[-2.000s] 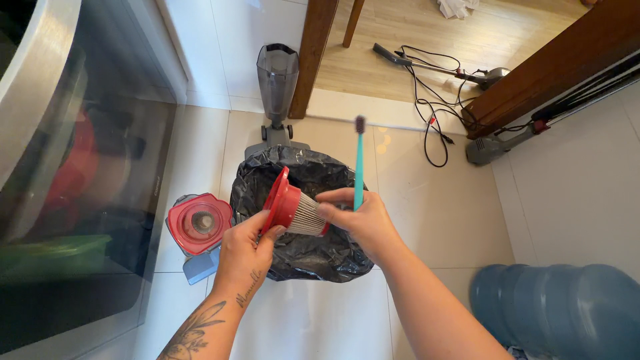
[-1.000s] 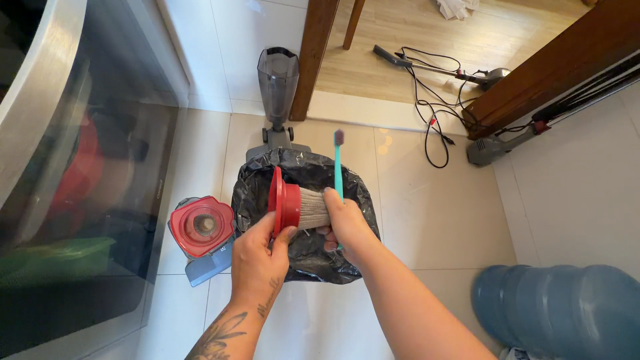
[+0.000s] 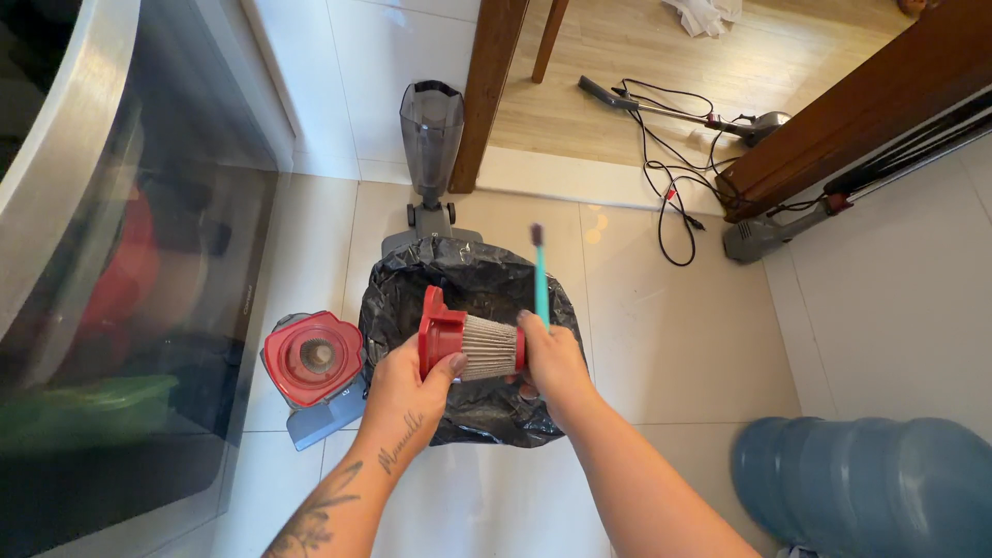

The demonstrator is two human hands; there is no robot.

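Observation:
A pleated vacuum filter with a red plastic frame (image 3: 488, 349) lies sideways above a bin lined with a black plastic bag (image 3: 473, 415). My left hand (image 3: 415, 391) grips the filter's wide red collar, thumb near the pleats. At its narrow red end is my right hand (image 3: 554, 364), which also holds a turquoise toothbrush (image 3: 541, 279) upright, dark bristles at the top; some of its fingers are hidden behind the filter. Left of the bin, a vacuum dust container with a red rim (image 3: 314, 358) stands on the tiles.
Behind the bin stands a grey upright vacuum body (image 3: 432, 147). A glass-fronted appliance (image 3: 155, 310) is at the left, a large blue water bottle (image 3: 860, 484) at the lower right. Near the wooden doorframe lie a stick vacuum (image 3: 674, 112) and a tangled black cord (image 3: 666, 194).
The filter has turned in my hands, so its collar's raised tab now shows at the top. My right hand is now at its narrow end, and the toothbrush stands nearly upright.

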